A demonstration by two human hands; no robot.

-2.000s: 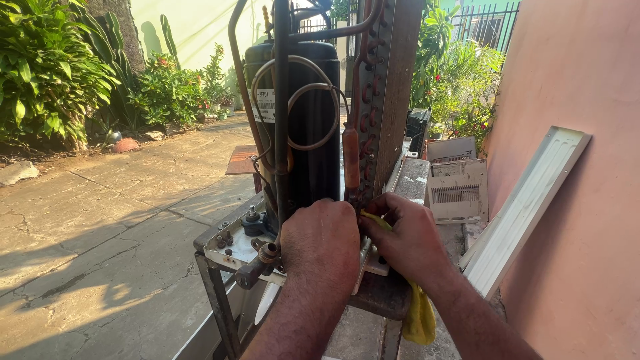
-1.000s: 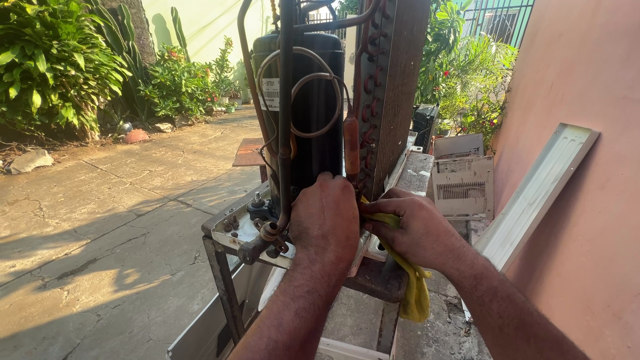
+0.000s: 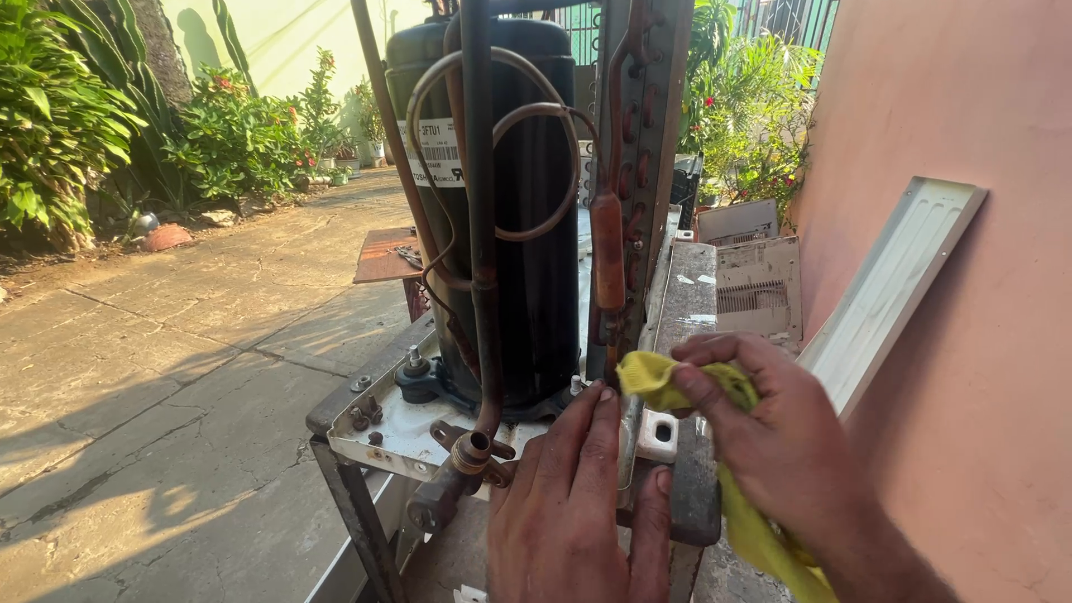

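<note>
My right hand (image 3: 762,419) pinches a yellow cloth (image 3: 754,511) between thumb and fingers, its tip near the base of a thin copper pipe. My left hand (image 3: 578,511) lies palm down, fingers fairly straight, over the front of the metal base tray (image 3: 394,452); what is beneath its fingertips is hidden. Behind it a black compressor (image 3: 536,285) stands upright on the tray. A copper filter drier (image 3: 608,251) hangs vertically beside the condenser coil (image 3: 649,167). A brass service valve (image 3: 452,481) juts out left of my left hand. Coiled capillary tubing (image 3: 536,230) loops before the compressor.
Loose rusty nuts (image 3: 364,419) lie on the tray's left corner. A metal stand (image 3: 356,511) carries the tray. At right, a white metal panel (image 3: 900,285) leans on the pink wall (image 3: 988,419), with dirty plastic covers (image 3: 758,285) behind. A brown board (image 3: 385,255) is at back left.
My hands have moved apart, and the right one now holds the cloth to the right of the pipe. The left hand has flattened and come lower. The view has moved closer to the unit.
</note>
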